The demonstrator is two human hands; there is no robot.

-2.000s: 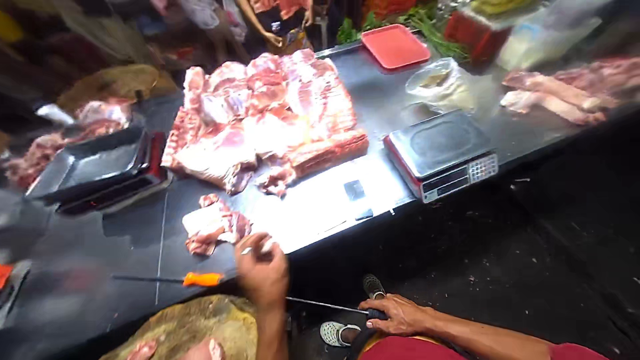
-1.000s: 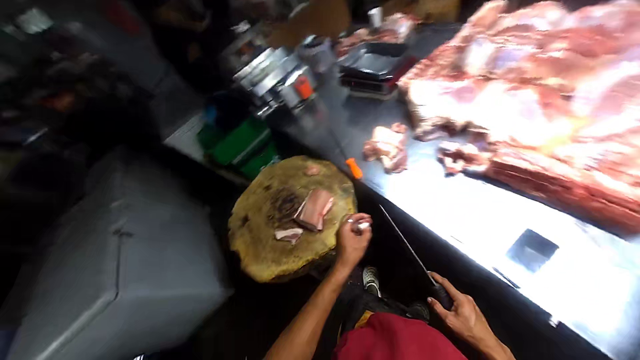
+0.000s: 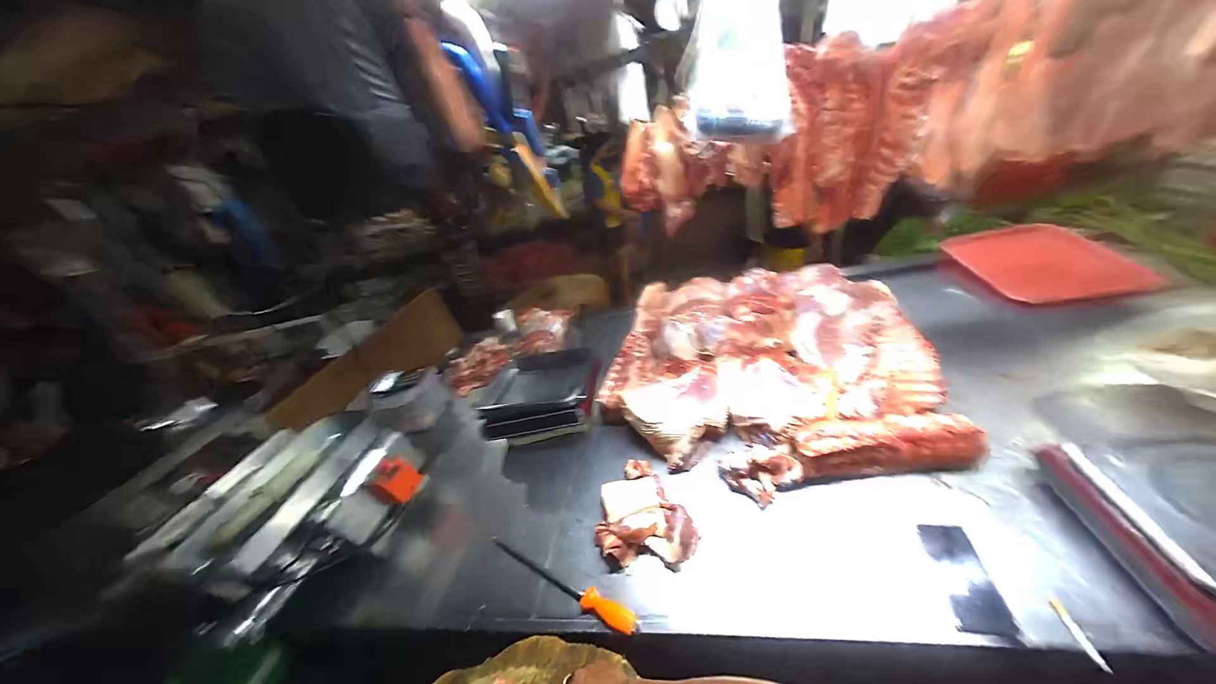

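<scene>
Neither my left hand nor my right hand can be made out; a skin-coloured sliver at the bottom edge is too cut off to tell. A slim dark rod with an orange handle (image 3: pixel 608 610) lies near the metal table's front edge. Behind it is a small pile of raw meat pieces (image 3: pixel 644 518). Large slabs of raw meat with ribs (image 3: pixel 779 356) cover the table's middle, a long cut (image 3: pixel 888 445) along their front. The rim of a round wooden chopping block (image 3: pixel 532 660) shows at the bottom.
A black tray on a scale (image 3: pixel 539 389) stands left of the slabs. At right are a red tray (image 3: pixel 1050 263), a second scale's edge (image 3: pixel 1130 541), a flat dark object (image 3: pixel 969 581) and a pen-like stick (image 3: pixel 1081 636). Raw meat (image 3: pixel 836 133) hangs behind. The left side is blurred.
The view has swung strongly up toward the table and hanging meat. Both hands, the right on a long thin tool's dark handle one second ago, have dropped out of clear sight.
</scene>
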